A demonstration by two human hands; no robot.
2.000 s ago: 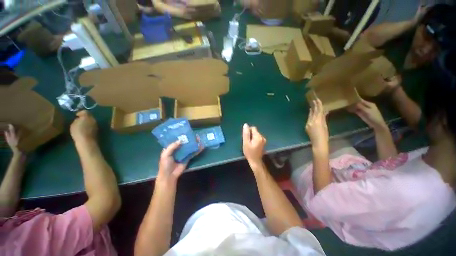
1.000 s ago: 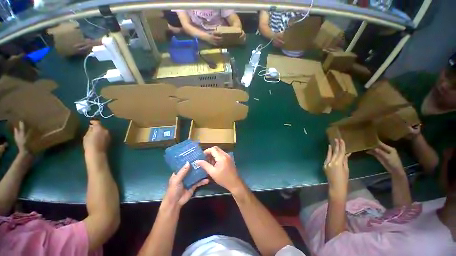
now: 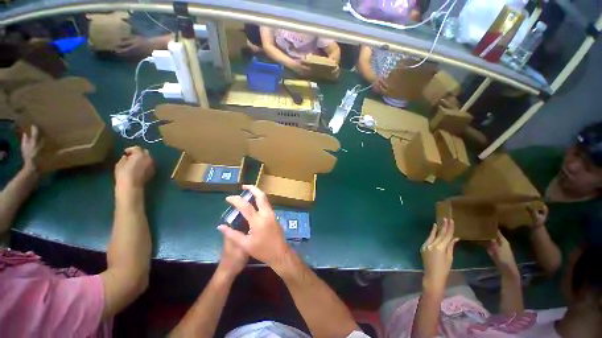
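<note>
Two open brown mailer boxes stand side by side with lids up. The left box (image 3: 191, 173) has a dark blue card (image 3: 222, 174) lying inside. The right box (image 3: 287, 189) shows a bare floor. In front of them, my right hand (image 3: 259, 228) is closed around a squared stack of blue cards (image 3: 239, 212), seen nearly edge-on. My left hand (image 3: 234, 254) is under the stack, mostly hidden behind my right hand. A spare card pile (image 3: 294, 224) lies on the bench just right of my hands.
A neighbour's fist (image 3: 134, 166) rests left of the boxes, near tangled white cables (image 3: 121, 123). A neighbour at right holds an open box (image 3: 467, 220). Behind stand a bench device (image 3: 270, 99) with a blue bin (image 3: 264, 75), a loose power strip (image 3: 343, 109) and folded boxes (image 3: 423, 155).
The fanned cards are now squared into a stack. My right hand came in from the right and closed over them. The view shifted, uncovering the spare pile. The right box sits slightly askew.
</note>
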